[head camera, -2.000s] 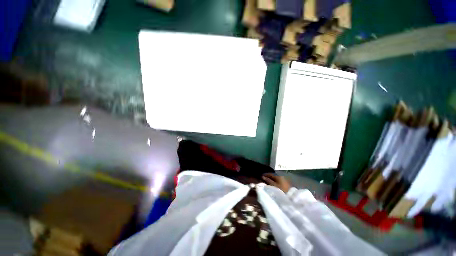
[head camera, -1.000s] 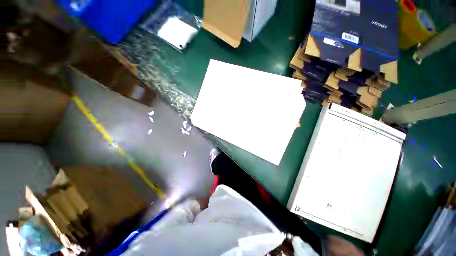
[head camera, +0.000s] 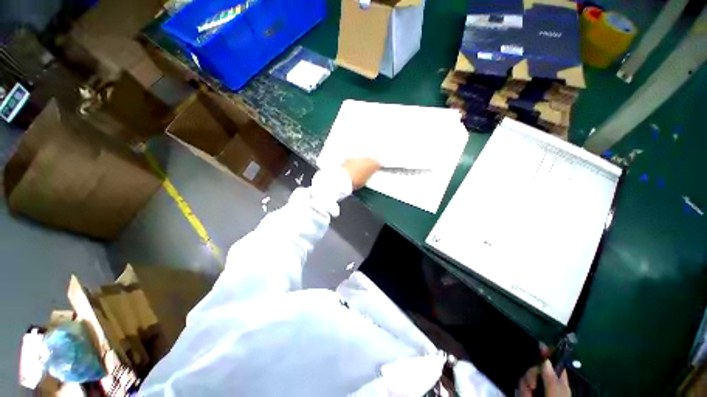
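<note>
White sheets (head camera: 422, 128) lie on the green bench in front of me. My left hand (head camera: 361, 172) is over their near left part, its fingertips at a thin grey line across the white surface; whether it grips a sheet is unclear. The paper cutter (head camera: 527, 225), a white board with faint ruled lines, lies to the right, with its dark blade arm along the right edge. My right hand (head camera: 546, 380) is cut off by the bottom edge, its fingers curled at the cutter's dark handle (head camera: 568, 349).
Stacked dark blue cartons (head camera: 519, 54) stand behind the cutter, with yellow tape rolls (head camera: 608, 35) and beige posts beyond. A small open carton (head camera: 380, 39), a clear bag (head camera: 306, 71) and a blue crate (head camera: 244, 35) are at the back left. Open brown cartons (head camera: 225, 139) stand on the floor.
My left arm has reached forward onto the white sheets. My right hand now shows at the cutter handle. The view has shifted, showing more crate and floor cartons.
</note>
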